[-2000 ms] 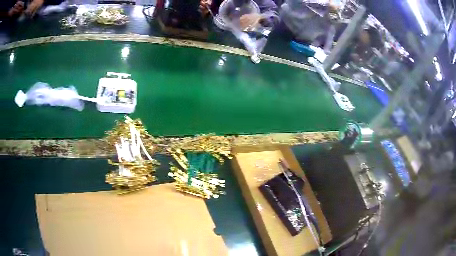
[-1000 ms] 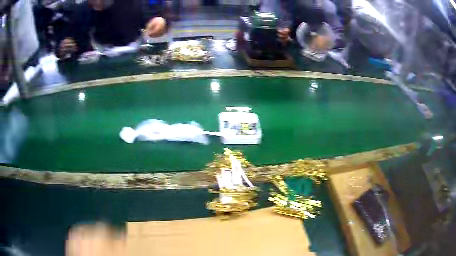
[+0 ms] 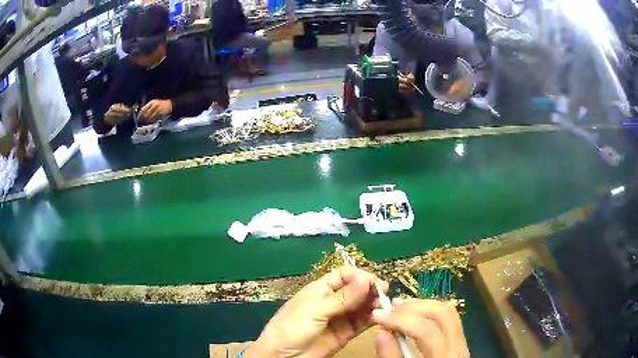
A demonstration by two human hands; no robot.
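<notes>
My left hand (image 3: 318, 314) and my right hand (image 3: 423, 327) are close together at the lower middle, above the cardboard mat (image 3: 227, 349). Between their fingertips is a thin white stick-like piece (image 3: 383, 297); I cannot tell exactly what it is. Both hands pinch it. Behind them is a heap of brass contacts (image 3: 336, 259) on white wires, partly hidden by my left hand. Green lead wires (image 3: 435, 282) with brass ends lie to the right. A white housing (image 3: 386, 210) with parts inside sits on the green belt, joined to a cord in a clear bag (image 3: 297, 222).
A cardboard tray (image 3: 493, 280) with a black block (image 3: 535, 308) is at the right. The belt's worn edge rail (image 3: 154, 291) runs behind my hands. Across the belt, people work beside another brass heap (image 3: 283, 122) and a black box (image 3: 378, 91).
Both hands are now in view, pinching the white piece; earlier only a blurred hand showed at lower left. The view has tilted up, and the housing appears further right in the picture.
</notes>
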